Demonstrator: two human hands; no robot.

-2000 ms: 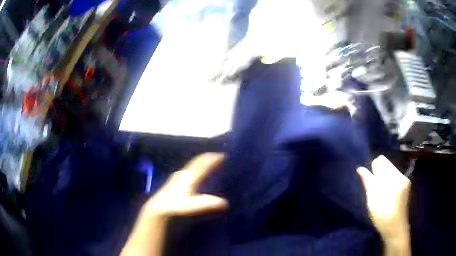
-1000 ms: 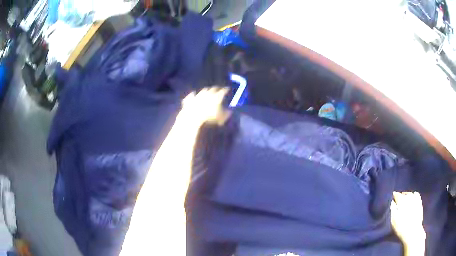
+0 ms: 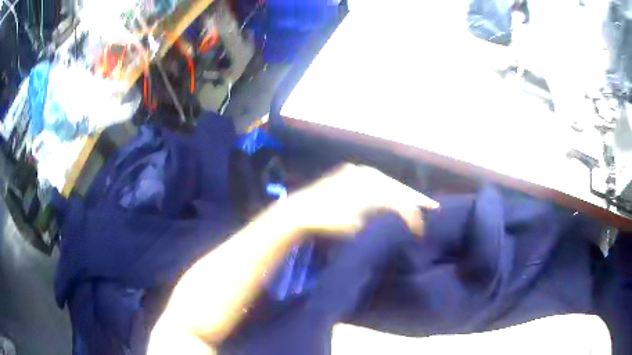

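A navy garment [image 3: 457,270] lies bunched and folded across the lap, below the table edge. My left hand [image 3: 360,201] reaches in from the lower left, overexposed and blurred. Its fingers bend over a raised fold of the garment and appear to grip it. My right hand is not in view. A bright white shape along the bottom edge is too overexposed to tell whether it is clothing or an arm. More navy cloth [image 3: 132,243] is piled on the left, with shinier lining-like parts.
A white table [image 3: 416,76] with a brown edge spans the upper right. Small metal machine parts [image 3: 603,139] and a clear plastic bag [image 3: 492,17] are on it. A blue bin [image 3: 298,31] stands behind its left corner. Orange cords and pale bundles are at the upper left.
The view has shifted, showing more of the white table. My left hand has moved right from beside the left pile onto the lap garment, now more bunched. My right hand has left view.
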